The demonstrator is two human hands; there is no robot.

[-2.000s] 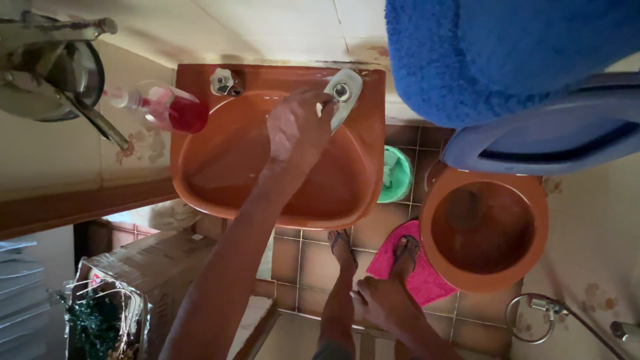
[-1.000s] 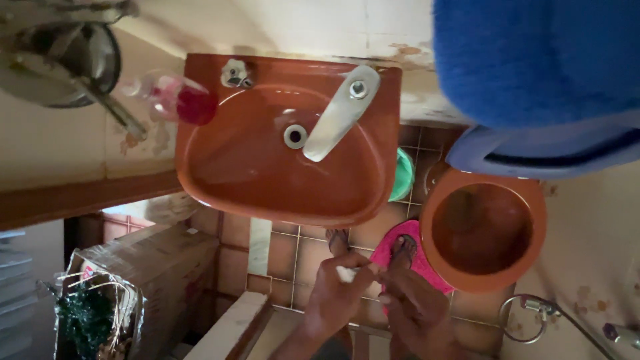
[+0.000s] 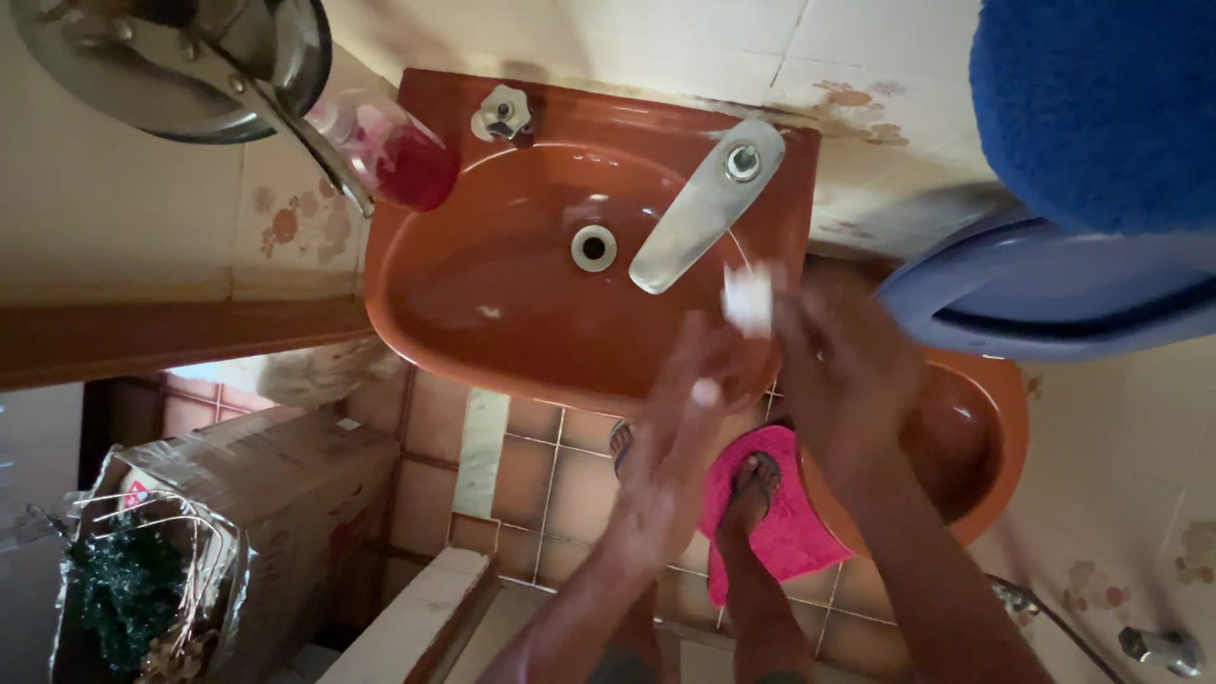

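Note:
My right hand (image 3: pixel 841 351), blurred, is over the right front rim of a reddish-brown ceramic sink (image 3: pixel 475 351) and the toilet beside it. At its fingertips it holds a small white object (image 3: pixel 750 300), too blurred to name. My left hand (image 3: pixel 679 418) is just in front of the sink's front rim, fingers spread, with a small white spot near the thumb; whether it holds anything is unclear. A pale faucet (image 3: pixel 703 214) reaches over the basin, near the white object. A round drain (image 3: pixel 594 248) shows in the basin, and a tap knob (image 3: pixel 502 113) stands at the back left.
A clear bottle with pink-red liquid (image 3: pixel 408 166) is left of the sink, below a metal fixture (image 3: pixel 285 123). A toilet bowl (image 3: pixel 959 446), its raised blue lid (image 3: pixel 1064 285) and a blue towel (image 3: pixel 1092 114) are at right. A pink mat (image 3: pixel 798 556) and a cardboard box (image 3: pixel 285 494) are on the floor.
My right hand was at the faucet's base two seconds ago in neither clear grip; both hands were close together below the sink one second ago. They are now apart and nearer the sink.

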